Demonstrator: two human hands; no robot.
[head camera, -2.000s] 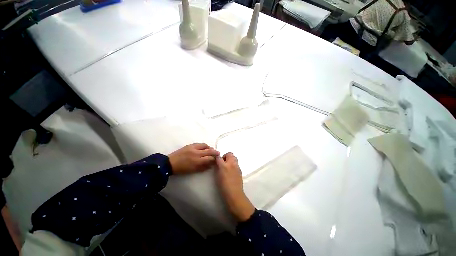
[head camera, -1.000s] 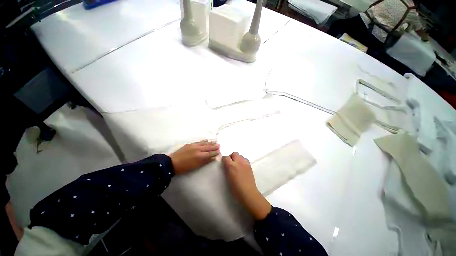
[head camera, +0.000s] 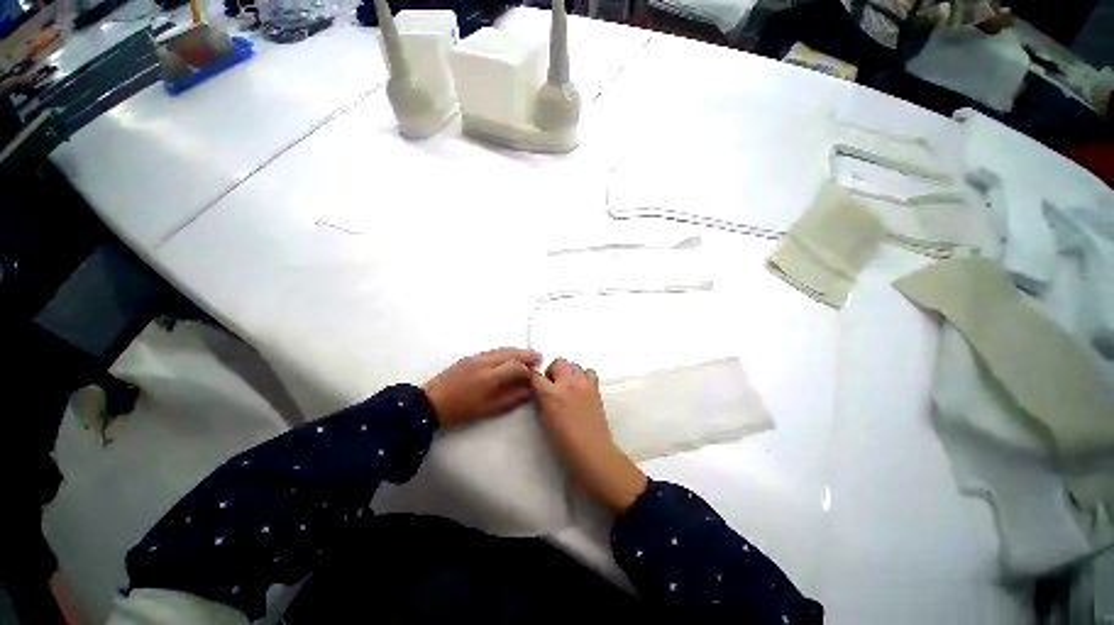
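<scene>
A large off-white body panel (head camera: 483, 470) lies on the white table's near edge and hangs toward me. Its neck edge (head camera: 534, 320) curves up and runs right as a narrow strap. My left hand (head camera: 483, 386) and my right hand (head camera: 574, 409) meet at the lower end of this curve, fingertips together, pinching the fabric edge. The exact fold under the fingertips is hidden. A wider off-white strap (head camera: 690, 407) extends right beyond my right hand.
Two pale nozzle bottles (head camera: 419, 104) (head camera: 557, 108) stand beside white boxes (head camera: 498, 79) at the back. Folded cream pieces (head camera: 827, 244) lie right, with a crumpled fabric heap (head camera: 1014, 366) at far right. A blue tray (head camera: 208, 64) sits far left. A pale stack (head camera: 159, 452) is low left.
The view has shifted, bringing the blue tray further in. My right hand has closed back against my left after a small gap. The panel's lower part has shifted at the table edge.
</scene>
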